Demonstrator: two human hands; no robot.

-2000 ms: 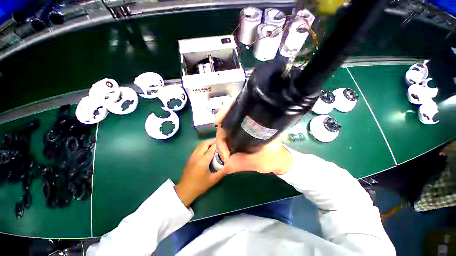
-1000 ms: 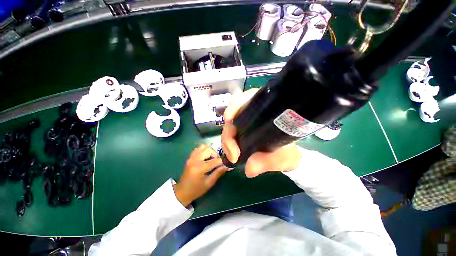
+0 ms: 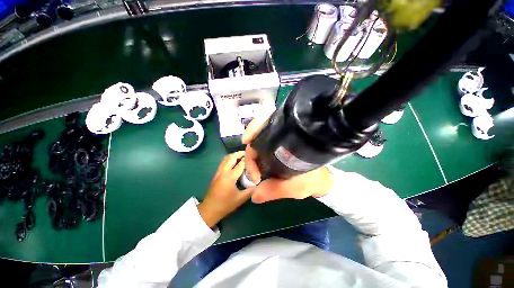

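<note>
My right hand (image 3: 293, 183) is wrapped around the lower end of the thick black electric screwdriver (image 3: 307, 126), which leans from upper right down to the left. My left hand (image 3: 225, 188) holds a small white housing (image 3: 247, 180) on the near side of the feeder; only a sliver of it shows between my hands. The screwdriver and fingers hide the bit and any fitting on the housing. The white screw feeder (image 3: 242, 93) stands just beyond my hands.
Loose white housings (image 3: 185, 136) lie left of the feeder, black plastic parts (image 3: 73, 174) at far left. Finished subassemblies (image 3: 372, 147) are partly hidden behind the screwdriver. More white shells (image 3: 476, 104) lie far right. White cylinders (image 3: 324, 25) stand on the conveyor. A patterned sleeve (image 3: 490, 211) shows at right.
The screwdriver swung right and tilted more, then came back left and is lower over the housing. My left hand stays around the housing. The white cylinders moved right along the conveyor.
</note>
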